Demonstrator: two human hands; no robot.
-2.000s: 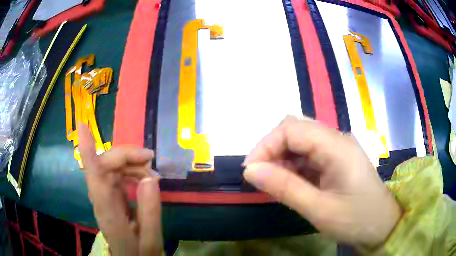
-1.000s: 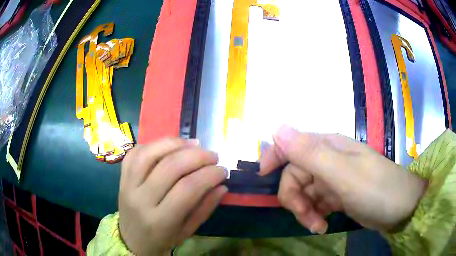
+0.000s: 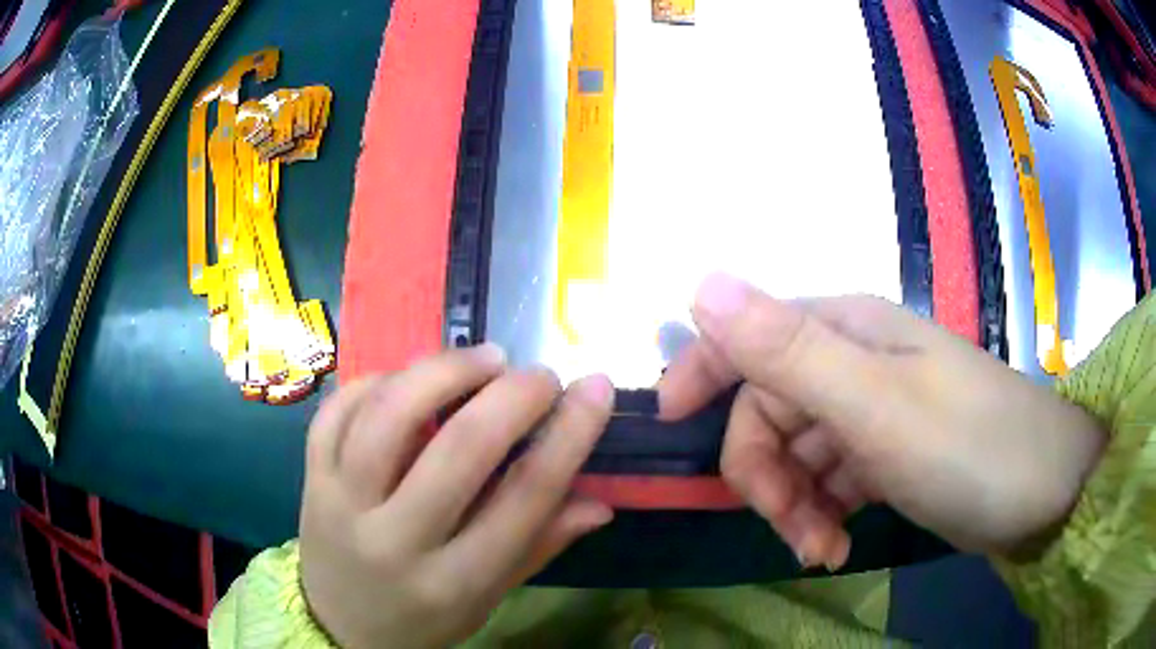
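A silver-white panel (image 3: 786,165) with black borders lies on a red foam tray (image 3: 403,178). An orange flex cable (image 3: 587,165) lies along its left part; glare and my fingers hide its lower end. A small black piece (image 3: 636,403), seemingly tape, is at the panel's lower edge. My left hand (image 3: 444,494) is palm down with a fingertip at the piece's left end. My right hand (image 3: 875,431) has a fingertip at its right end, with another finger raised over the panel. The exact grip on the piece is partly hidden.
A pile of orange flex cables (image 3: 260,241) lies on the dark green mat (image 3: 152,406) at left. Beyond it are a black strip with yellow edge (image 3: 121,209) and a crumpled clear bag (image 3: 57,190). A second panel (image 3: 1090,165) with a flex cable is at right.
Both hands have come together at the panel's lower edge, where the small black piece now shows. Since the last earlier frame, a left fingertip has moved right to the piece. The view has shifted.
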